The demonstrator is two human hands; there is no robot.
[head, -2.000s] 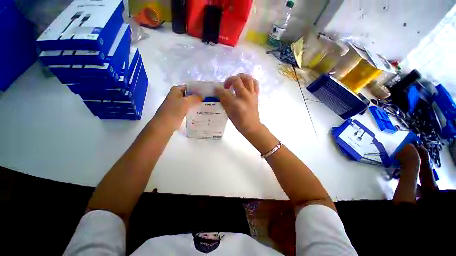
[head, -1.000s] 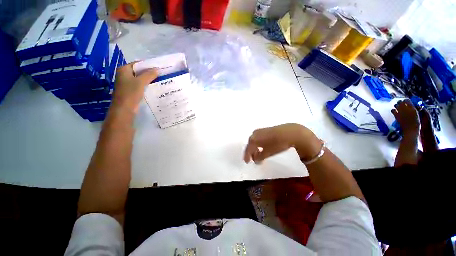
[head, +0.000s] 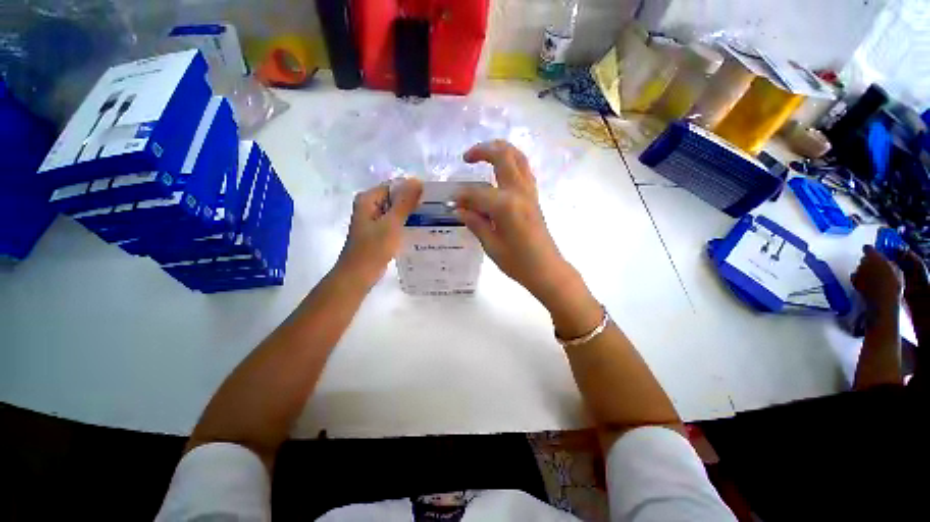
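A white retail cable box [head: 440, 267] with small print and a blue band near its top lies at mid-table in front of me. My left hand [head: 382, 222] grips its upper left corner, thumb near the pale top flap [head: 440, 191]. My right hand [head: 510, 216] is at the upper right corner, thumb and a finger pinched at the blue band beside the flap, index finger raised. Whether a small clear piece is between the right fingertips cannot be told. The heap of clear plastic pieces [head: 408, 138] lies just behind the box.
A leaning stack of blue-edged boxes [head: 219, 204] stands at left. Orange tape roll [head: 287, 63], red bag [head: 464, 46] and bottle [head: 556, 46] are at the back. At right are a dark blue box [head: 711, 168], an open box [head: 777, 267], dark cables and another person's hands [head: 879, 280].
One second ago my left hand alone held the box farther left, and my right hand was low and apart from it. Now the box is upright before me with both hands at its top.
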